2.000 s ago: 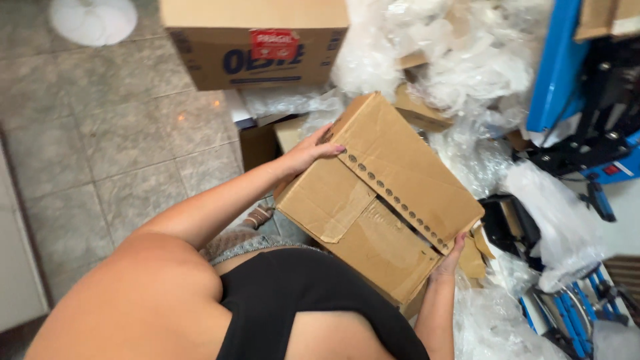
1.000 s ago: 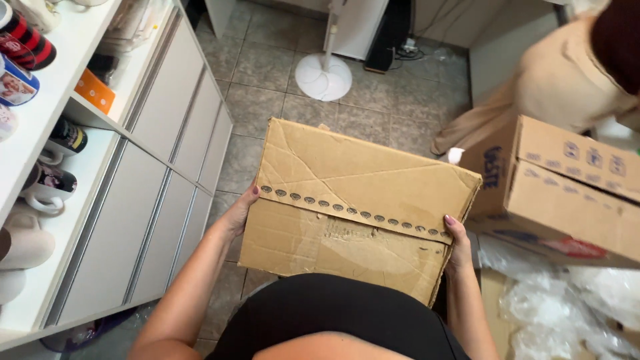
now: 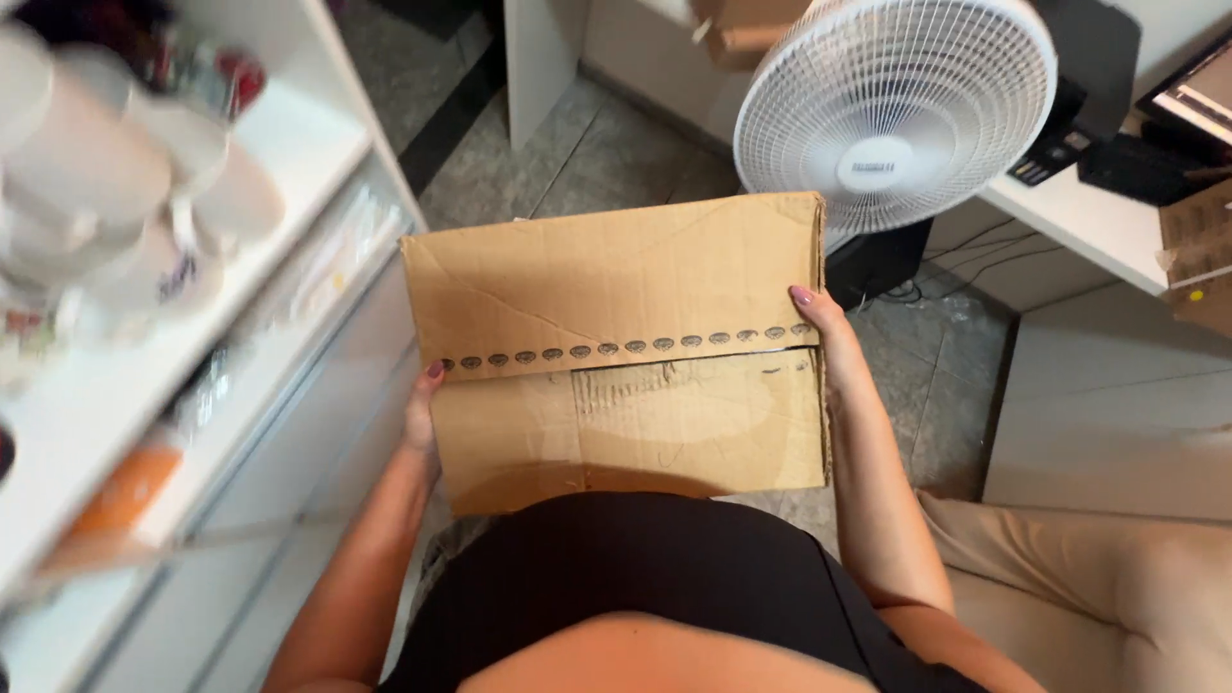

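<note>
A closed cardboard box (image 3: pixel 616 279) is held flat in front of my body, with a row of dark printed marks along the edge of its upper flap and clear tape on the lower part. My left hand (image 3: pixel 423 409) grips its left side, thumb on top at the edge. On the right side my right hand (image 3: pixel 826 332) holds it the same way, thumb over the edge. The fingers beneath the box are hidden.
White shelves with mugs (image 3: pixel 115 183) run along the left, above pale drawers (image 3: pixel 279 500). A white fan (image 3: pixel 890 125) stands beyond the box, beside a desk (image 3: pixel 1078 217) with a black device. A person's tan trousers (image 3: pixel 1078 577) are at the lower right.
The view has swung away from the plastic wrap and large box to the shelves and fan. Both hands keep hold of the same box, which is less tilted than two seconds ago.
</note>
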